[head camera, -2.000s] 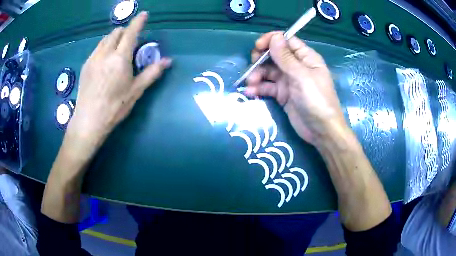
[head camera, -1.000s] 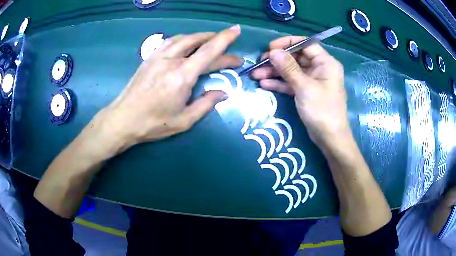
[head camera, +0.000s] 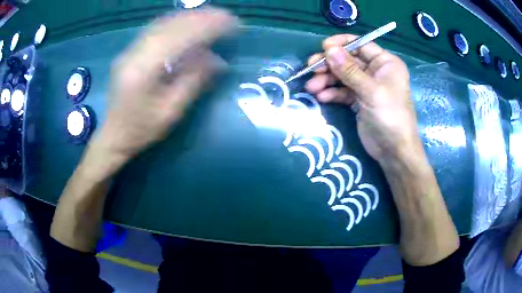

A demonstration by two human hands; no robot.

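Observation:
My left hand is blurred above the bench, left of the arc stickers. A small pale spot shows between its fingers; whether it holds or covers a disc cannot be told. My right hand holds silver tweezers between thumb and fingers. Their tip is at the upper end of a large white arc sticker. Rows of arc stickers lie on a clear release liner that runs down toward me, with strong glare near its top.
Two waiting discs lie at left on the green bench. A clear parts bin with discs is at far left. Spare sticker sheets lie at right. Spaced discs sit on the belt beyond. Other people's sleeves show at both lower corners.
My left hand moved right over the stickers, then back left, uncovering them. My right hand and tweezers shifted slightly right. The belt discs and stickers appear further right in view.

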